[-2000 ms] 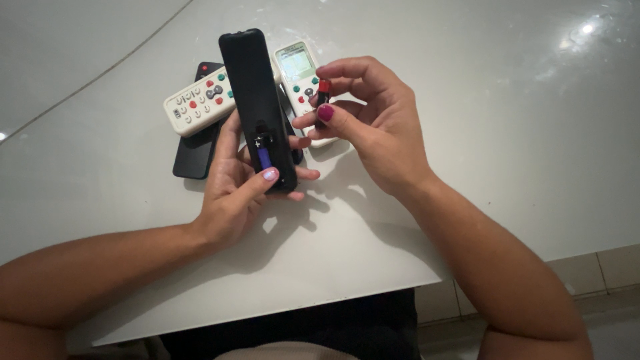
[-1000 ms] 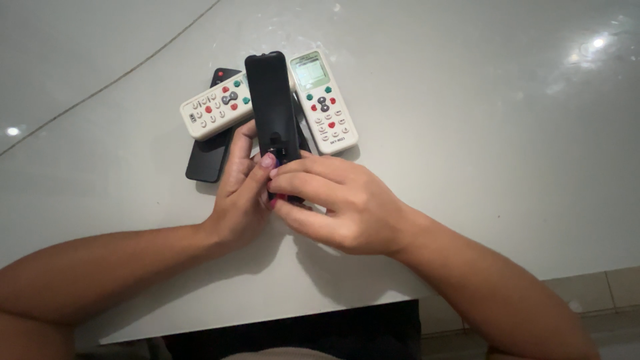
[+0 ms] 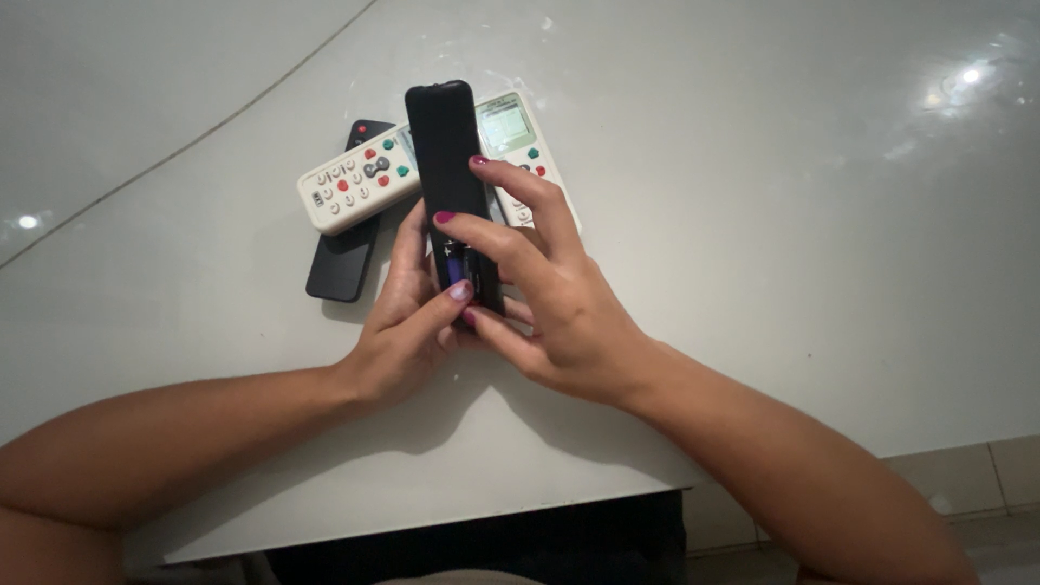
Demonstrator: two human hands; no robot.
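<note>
A black remote control, back side up, is held in my left hand, whose thumb lies at the battery compartment near the lower end. A purple battery sits in the compartment with a dark battery beside it, partly hidden. My right hand touches the same remote: two fingertips rest on its back and the thumb is at the lower end. Where the red-ended battery's far end sits is hidden by the fingers.
Behind the held remote, a white remote with coloured buttons lies across a black remote at the left. Another white remote with a display lies to the right. The white tabletop's near edge runs below my forearms.
Two seconds ago my right hand held a red-and-black battery off to the right; it moved down to the compartment. Now its fingers are spread over the back of the remote, and a dark battery shows there.
</note>
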